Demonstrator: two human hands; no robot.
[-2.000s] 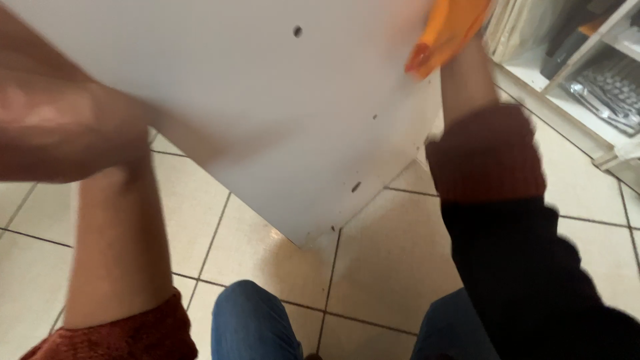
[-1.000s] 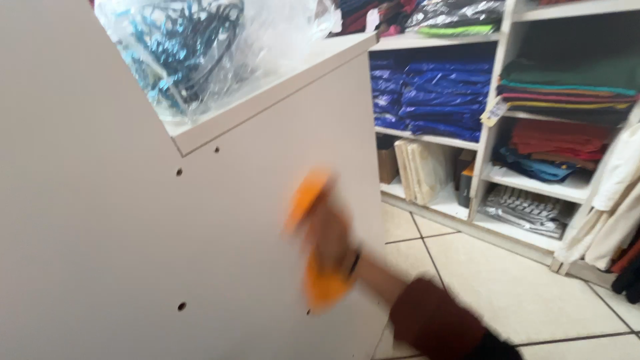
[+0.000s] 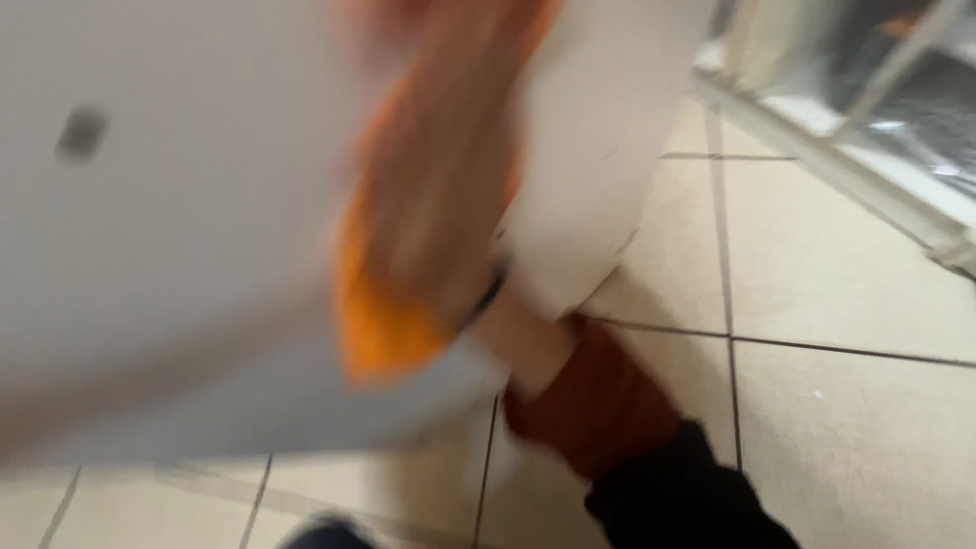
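My right hand [image 3: 450, 175], blurred by motion, is pressed around an orange cloth [image 3: 389, 328] against the white panel [image 3: 191, 229] of a piece of furniture. A dark band circles that wrist, below a rust-coloured cuff and a black sleeve. The panel fills the left and middle of the view, with a dark, blurred hole [image 3: 82, 133] at its upper left. My left hand cannot be made out; a faint skin-toned streak crosses the panel's lower left.
Cream floor tiles [image 3: 839, 427] with dark joints lie below and to the right of the panel. A white shelf unit [image 3: 831, 152] with wrapped goods stands at the upper right. Part of a dark-clad knee [image 3: 328, 534] shows at the bottom edge.
The view has swung down from the panel's top and the shelves to the floor. The orange cloth stays with my right hand. My left hand, seen two seconds ago, is no longer distinct.
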